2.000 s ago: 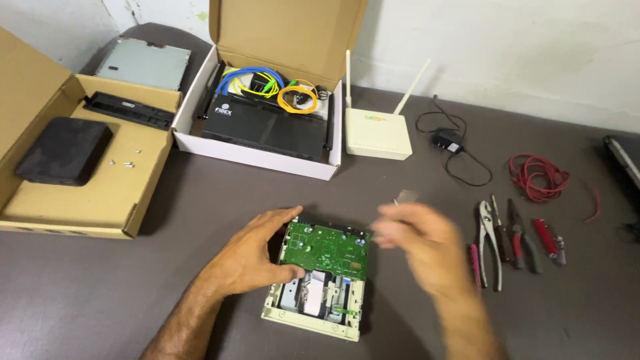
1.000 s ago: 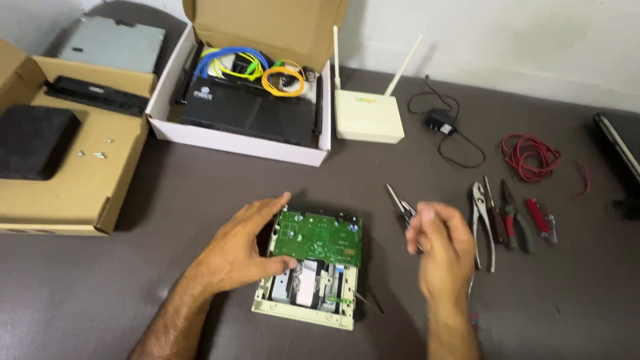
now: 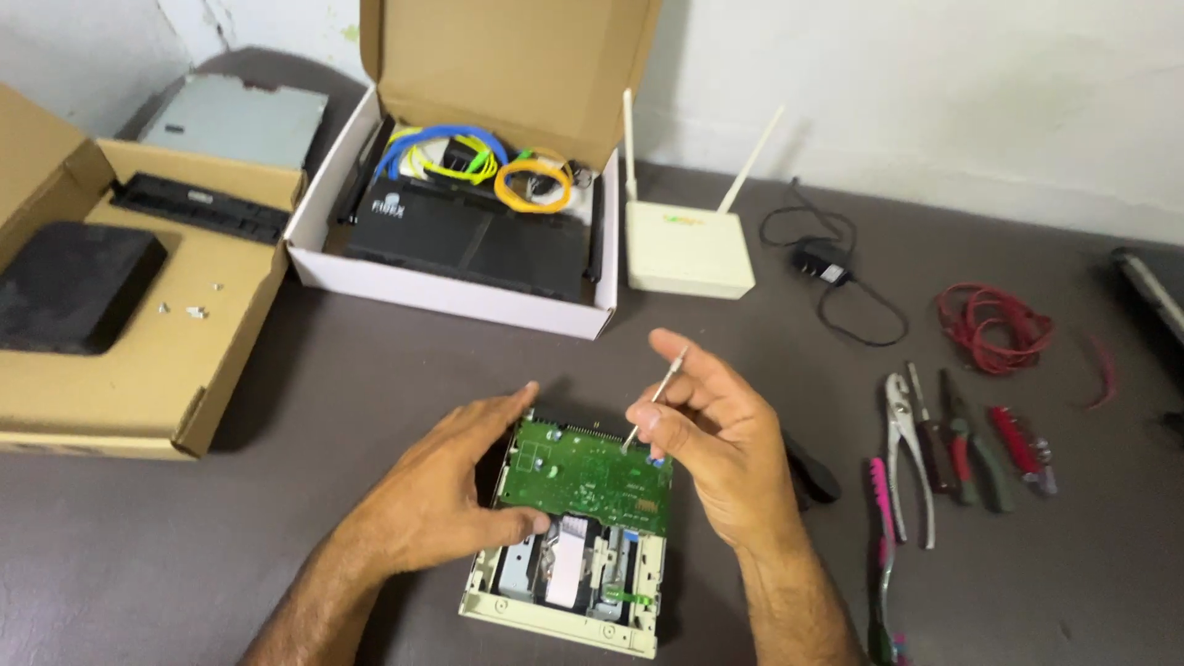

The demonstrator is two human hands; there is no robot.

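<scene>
An opened optical disc drive [image 3: 555, 610] with a cream plastic frame lies on the dark table, its green circuit board [image 3: 583, 481] exposed. My left hand [image 3: 444, 490] rests along the drive's left side, thumb on the board's lower edge and fingers at the upper left corner. Between thumb and fingers, my right hand [image 3: 721, 444] holds a thin metal tool [image 3: 659, 393], perhaps a screwdriver bit or tweezers, slanted down over the board's upper right part. Whether its tip touches the board cannot be told. A dark object [image 3: 812, 476] lies partly hidden behind my right hand.
Slip-joint pliers [image 3: 911, 462], a screwdriver [image 3: 930, 435], long-nose pliers [image 3: 967, 449] and a red cable coil [image 3: 994, 328] lie at right. A white router [image 3: 689, 245] and power adapter [image 3: 820, 259] stand behind. At left are a box of network gear [image 3: 453, 301] and a cardboard box [image 3: 120, 398] holding small screws [image 3: 195, 312].
My right hand has moved from the table at the drive's right back over the board, now with a thin metal tool in it. My left hand stays on the drive.
</scene>
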